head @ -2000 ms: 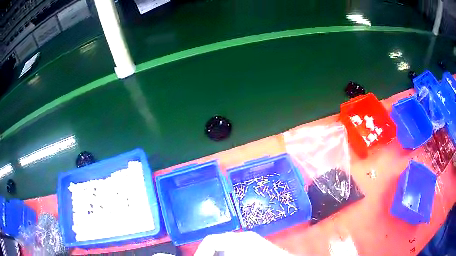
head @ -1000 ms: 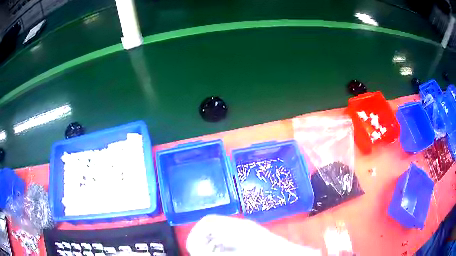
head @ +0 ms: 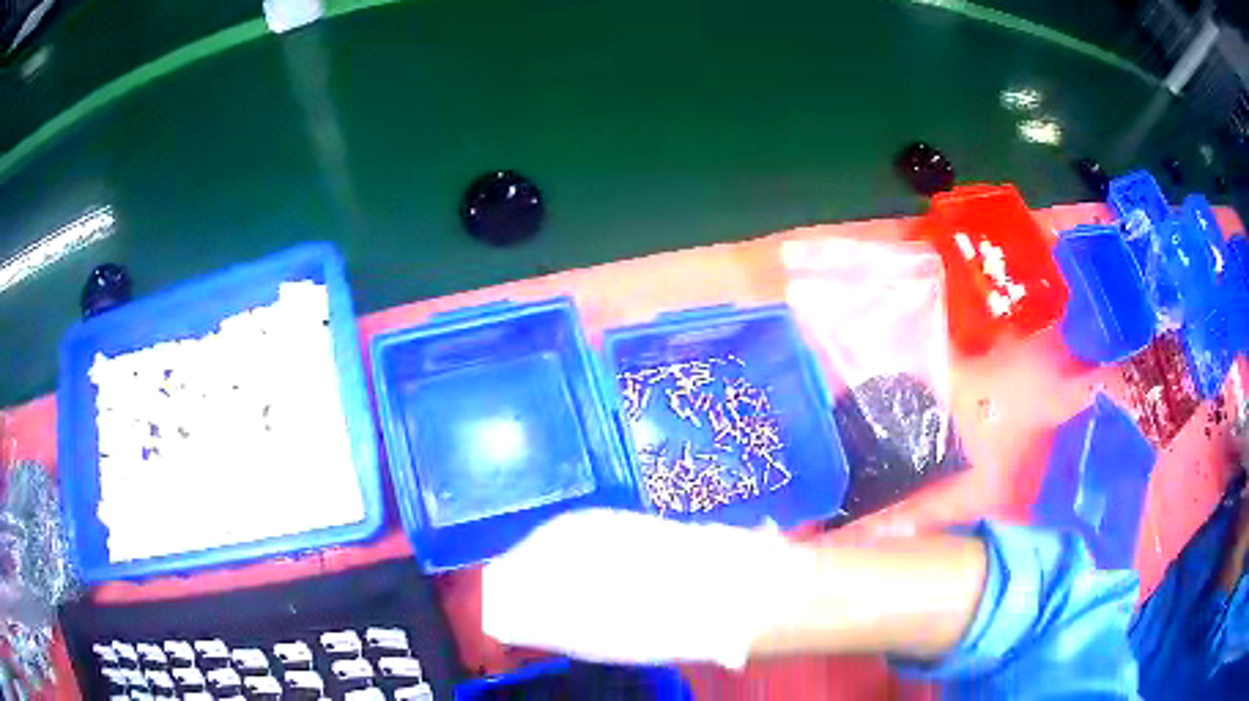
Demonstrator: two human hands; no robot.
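Observation:
My right hand (head: 616,586), in an overexposed white glove, reaches in from the right over the near edges of two blue bins. Its fingers cannot be made out, so its grip is unclear. My left hand is out of the picture. The black parts tray (head: 260,609) holds white pieces in rows at the lower left, cut off by the bottom edge. The large blue bin (head: 354,411) of white parts stands behind it. The metal-piece bin (head: 815,438) holds small silvery pieces. Between them is an empty-looking blue bin (head: 493,431).
A clear bag (head: 877,308) with dark contents lies right of the metal-piece bin. A red-orange bin (head: 1034,274) with white pieces and several blue bins (head: 1103,295) stand further right. A dark blue bin (head: 575,681) shows at the bottom edge. Black round pieces (head: 503,208) sit on the green belt.
The view has tilted down, so the bins sit higher and more of the black tray shows. My right forearm and blue sleeve have come into view.

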